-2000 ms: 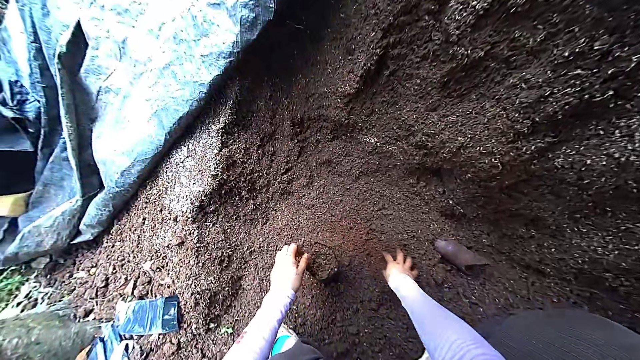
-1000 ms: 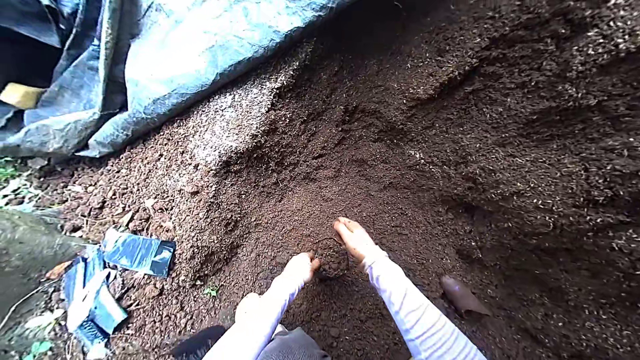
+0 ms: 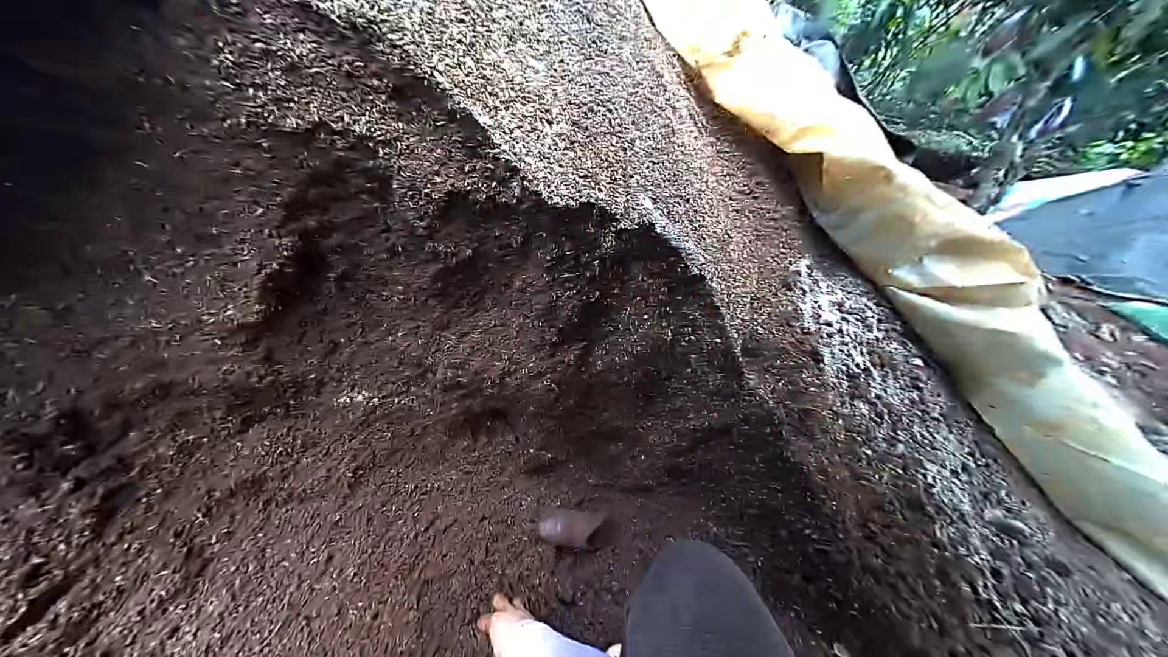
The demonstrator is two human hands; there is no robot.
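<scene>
Only one of my hands shows clearly, my right hand (image 3: 507,620) in a pale sleeve, low in the frame over dark brown soil mixed with husks (image 3: 365,493). Its fingertips point up at the soil, and whether it holds anything cannot be made out. Just up and right of it lies a small brownish cup-like container (image 3: 570,528) on its side, at the foot of the heap. My left hand is outside the frame.
My dark-clad knee (image 3: 703,602) rises at the bottom, right of the hand. A folded yellowish tarp (image 3: 967,301) runs down the right side beside the heap. Beyond it are a grey-blue sheet (image 3: 1104,228) and green plants (image 3: 949,73).
The view has swung far to the right. Both hands were close together at the soil one second ago; the left has gone out of view. The blue-grey tarp has also left the view.
</scene>
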